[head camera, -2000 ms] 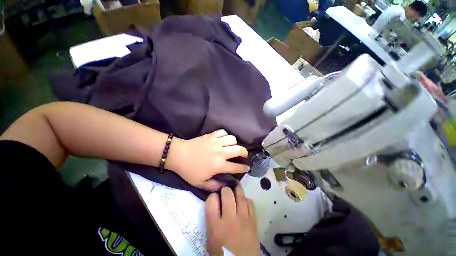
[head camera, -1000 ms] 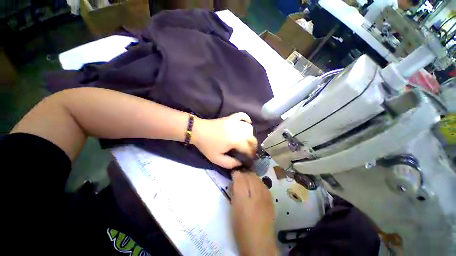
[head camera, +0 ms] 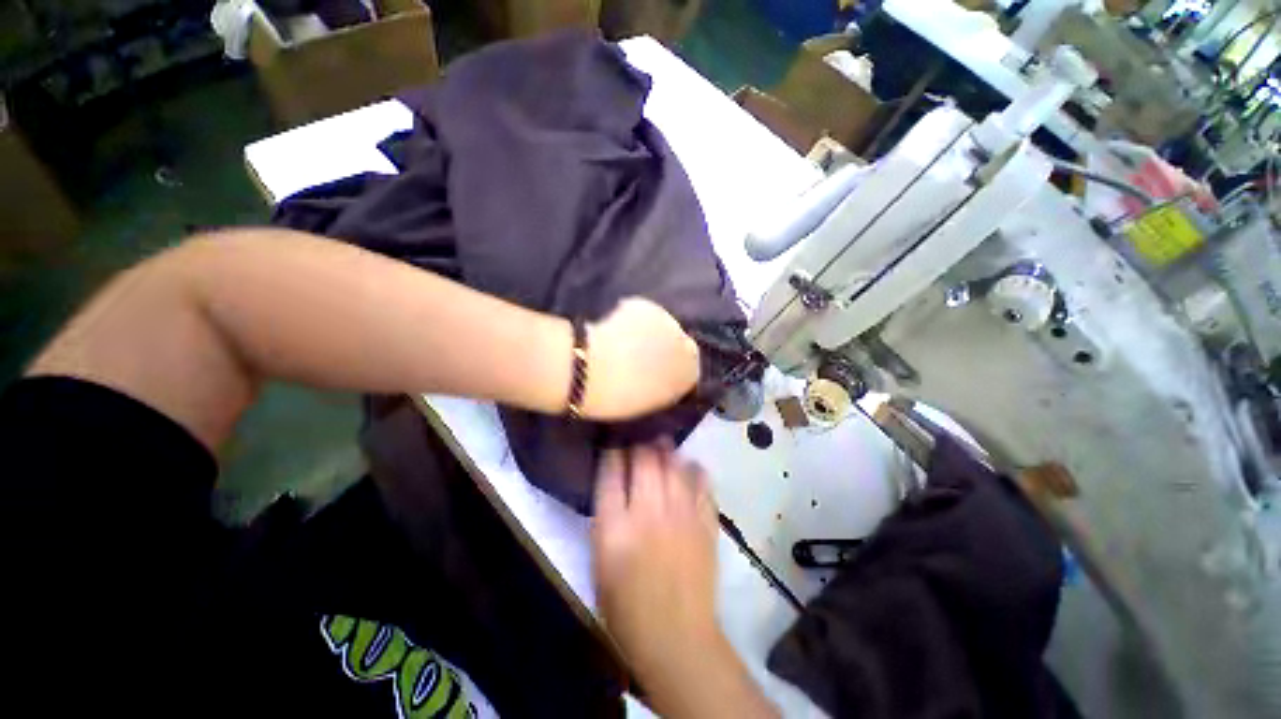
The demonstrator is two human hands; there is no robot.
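Observation:
A dark plum-brown garment (head camera: pixel 562 169) lies bunched on the white table, left of the needle area. My left hand (head camera: pixel 642 363), with a beaded bracelet, is on the garment beside the presser foot; its fingers are hidden. My right hand (head camera: pixel 655 527) lies just below it, blurred, with its fingertips on the garment's near edge. The off-white sewing machine (head camera: pixel 899 232) stands at the right. A round greyish guard (head camera: pixel 740 398) sits beside the foot. The needle itself cannot be made out.
A second dark cloth piece (head camera: pixel 934 604) lies bundled right of the machine bed (head camera: pixel 766 485). A cream spool (head camera: pixel 825 405) and a black slotted plate (head camera: pixel 826 552) are on the bed. Dark cloth (head camera: pixel 464 520) hangs over the near table edge. Cardboard boxes (head camera: pixel 344 63) stand behind.
The view has shifted. My left hand's fingers are now out of sight at the cloth. My right hand has moved slightly left, and more dark cloth shows under both hands.

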